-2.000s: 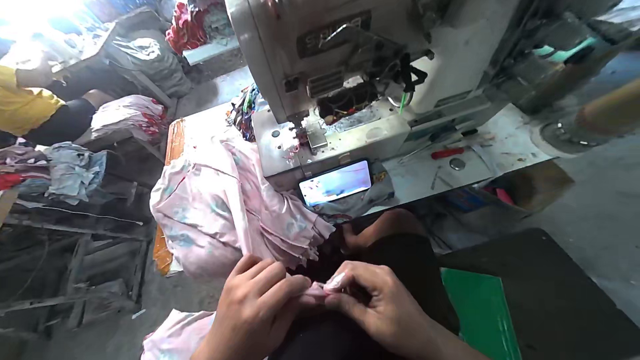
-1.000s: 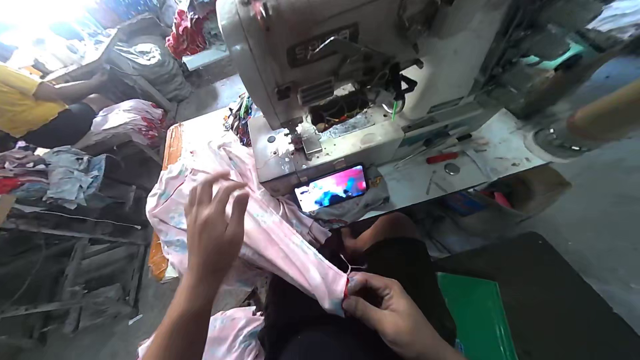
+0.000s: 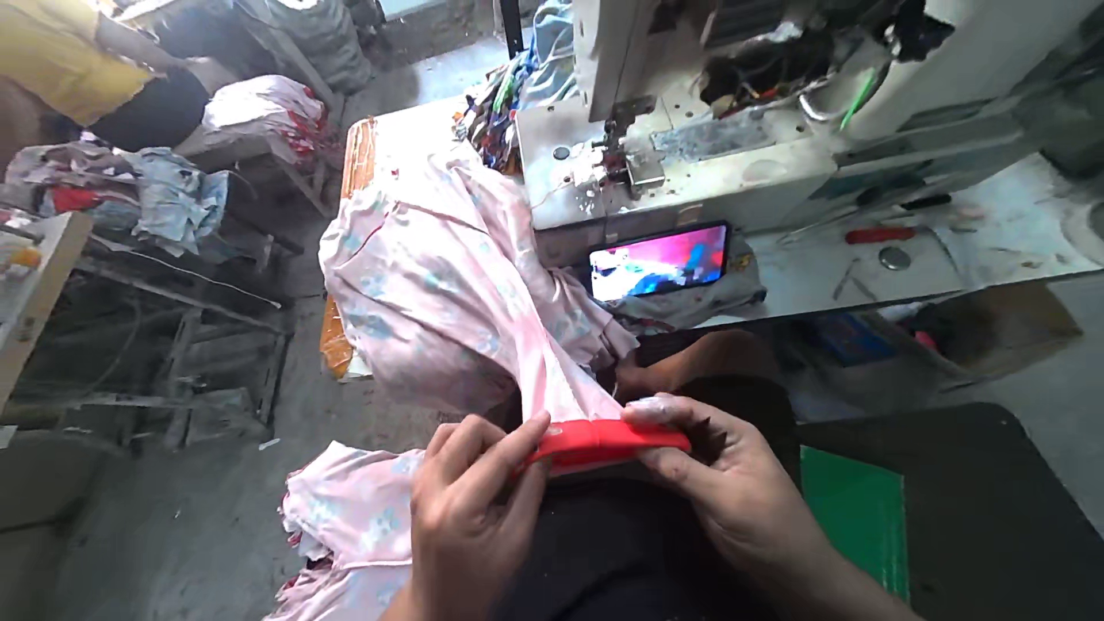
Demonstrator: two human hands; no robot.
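My left hand (image 3: 479, 500) pinches the left end of a red fabric band (image 3: 591, 438), and my right hand (image 3: 720, 466) pinches its right end, so the band is stretched flat above my lap. The band edges a pink printed garment (image 3: 431, 285), which runs up from it in gathered folds onto the left end of the machine table. More of the pink printed fabric (image 3: 354, 517) hangs at the lower left, beside my left forearm. Beyond the garment stands an industrial sewing machine (image 3: 742, 164). A phone (image 3: 660, 261) with a lit screen leans against its base.
A red-handled tool (image 3: 880, 235) and a round metal disc (image 3: 894, 258) lie on the table (image 3: 802, 276) at right. Thread scraps or cloth strips (image 3: 492, 116) hang by the machine. A green panel (image 3: 854, 517) is at lower right. A person in yellow (image 3: 69, 60) sits at upper left near cloth piles (image 3: 263, 112).
My left hand has come down from the garment's folds to the band and grips it beside my right hand. The red band is now spread flat between both hands.
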